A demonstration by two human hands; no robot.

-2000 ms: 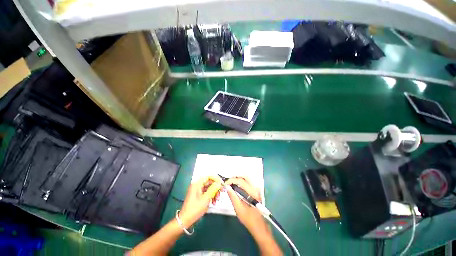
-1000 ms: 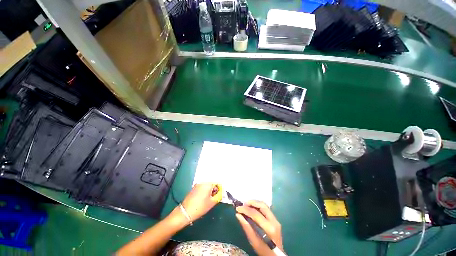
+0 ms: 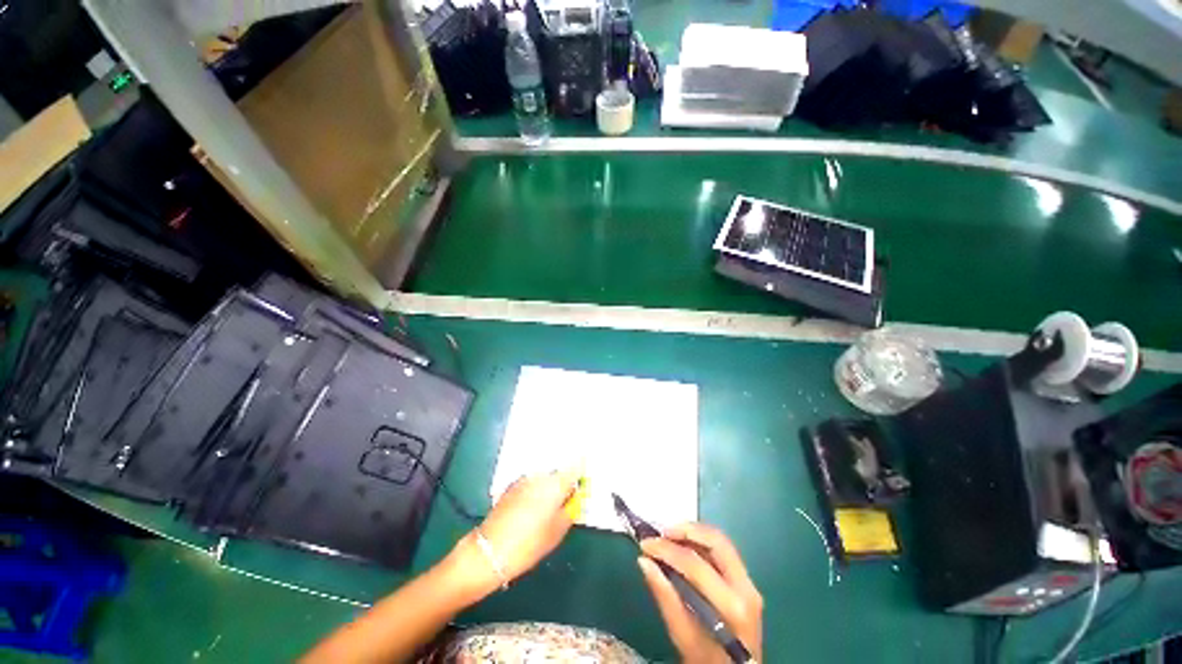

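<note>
A plain white panel (image 3: 599, 422) lies on the green bench in front of me. My left hand (image 3: 529, 521) is at its lower left edge, with yellow (image 3: 577, 501) at the fingertips; whether the fingers pinch anything is hidden. My right hand (image 3: 706, 590) holds a black soldering iron (image 3: 683, 577) like a pen. Its tip points up and left over the panel's lower edge, a little right of my left fingertips. A thin dark lead runs from the black pieces (image 3: 376, 454) toward my left hand.
On the green belt (image 3: 583, 240) sits a solar panel (image 3: 797, 244) on a black piece. At right are a clear round container (image 3: 889, 371), an iron stand (image 3: 849, 474) with yellow sponge, a black soldering station (image 3: 979, 493), a solder spool (image 3: 1089, 357) and a fan (image 3: 1154, 486).
The solar panel on the belt has moved right. Since the earliest frame, my hands have come lower on the white panel and apart. The iron's tip is now clear of my left fingers.
</note>
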